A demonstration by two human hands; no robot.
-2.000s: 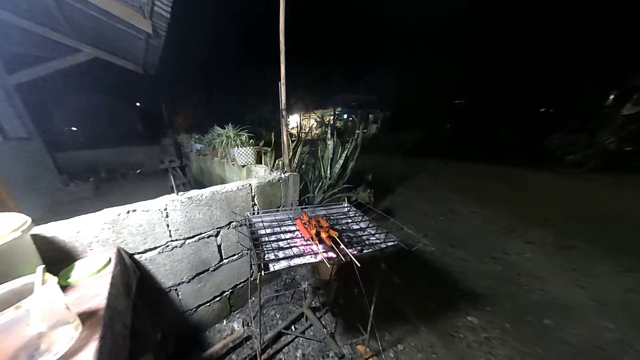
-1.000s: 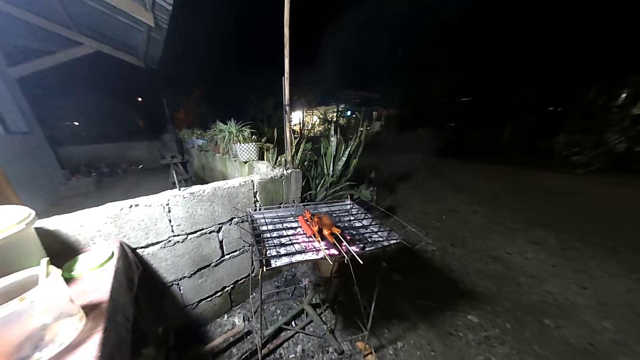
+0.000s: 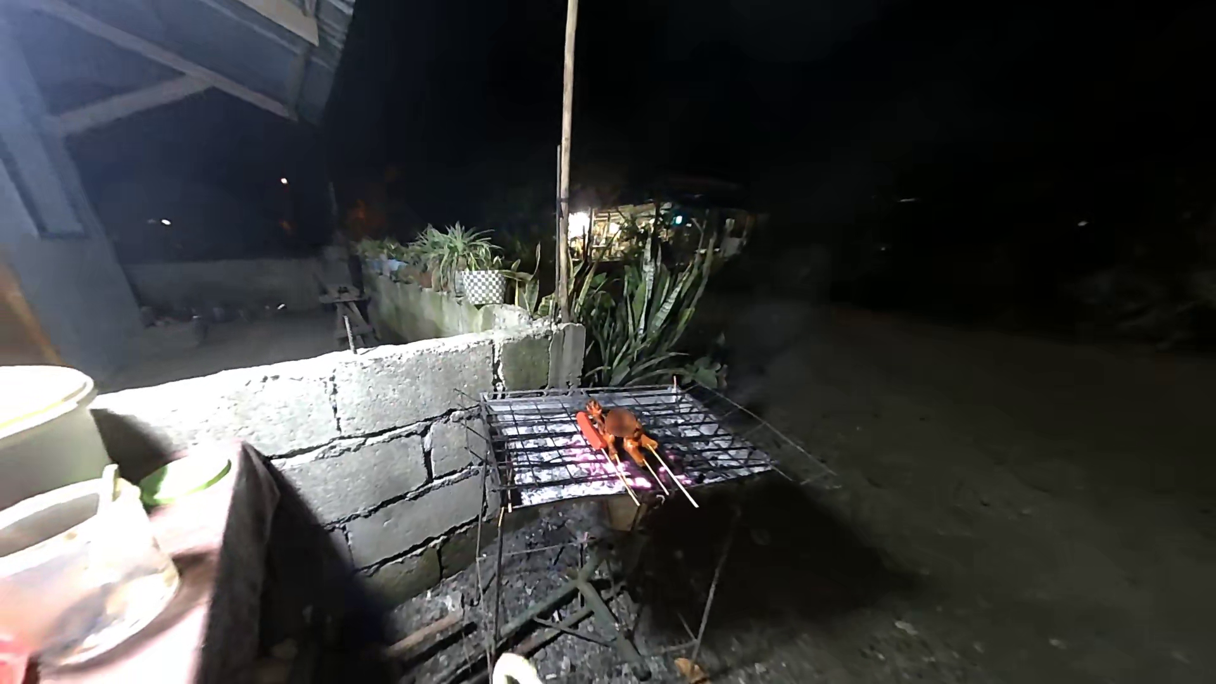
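Note:
Neither of my hands can be made out in the head view. Several skewers of reddish-orange meat point(image 3: 622, 427), one with a red sausage point(image 3: 589, 430), lie on the wire grill grate point(image 3: 532, 437), their bamboo sticks point(image 3: 673, 478) pointing toward me. Below the grate, pale ash and coals glow pinkish under the meat. A metal stand with thin legs point(image 3: 499, 579) holds the grill up. At the bottom edge a small pale curved thing point(image 3: 516, 668) shows; what it is I cannot tell.
A concrete block wall point(image 3: 408, 380) runs behind the grill. At left, a covered table point(image 3: 204, 570) bears a clear plastic container point(image 3: 85, 570), a pale bucket point(image 3: 47, 427) and a green lid or dish point(image 3: 190, 475). Sticks of wood point(image 3: 532, 617) lie beneath the grill.
The small pale curved thing has come into view at the bottom edge. The skewers lie on the grate as before.

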